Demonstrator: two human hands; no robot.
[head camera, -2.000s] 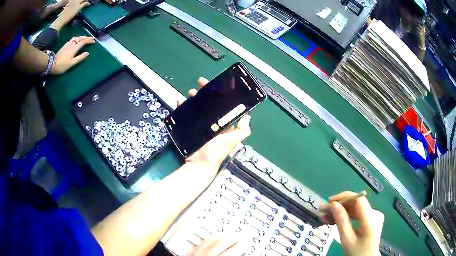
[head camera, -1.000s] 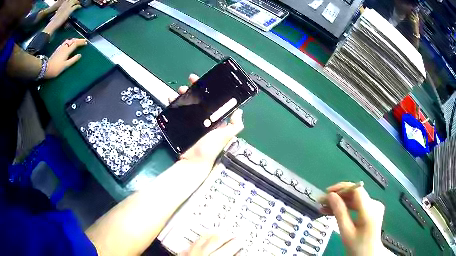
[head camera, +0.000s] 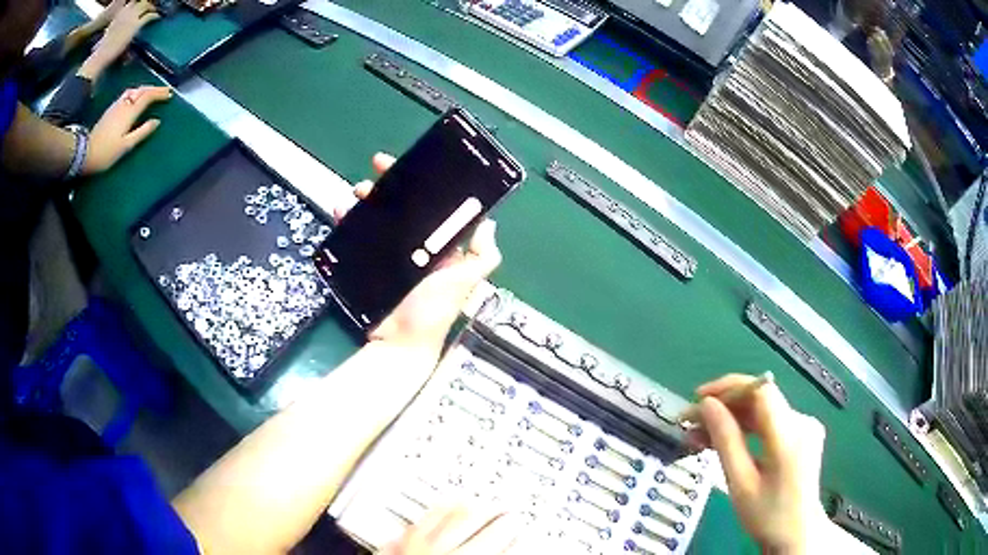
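Observation:
My right hand (head camera: 764, 455) is at the lower right, closed on a thin pale stick tool (head camera: 748, 387). Its fingertips are at the right end of a grey strip fixture (head camera: 563, 358) with a row of round seats and thin curved pieces. The fixture lies along the top of a white parts board (head camera: 433, 461). Columns of dumbbell-shaped wired pieces (head camera: 612, 463) lie on the board. My left hand (head camera: 460, 531) is on the board at the bottom edge, washed out and partly cut off; whether it holds anything is unclear.
Another person's bare arm (head camera: 293, 439) reaches across from the left, holding a smartphone (head camera: 417, 217) above the board's upper left. A black tray (head camera: 195, 233) of metal rings is at left. More strips (head camera: 623, 217) lie on the green belt. Stacked sheets (head camera: 802, 119) stand across it.
The view has shifted, so the phone, tray and stacks sit further left. The strips on the belt have moved right relative to the surroundings. My right hand stays at the fixture's right end.

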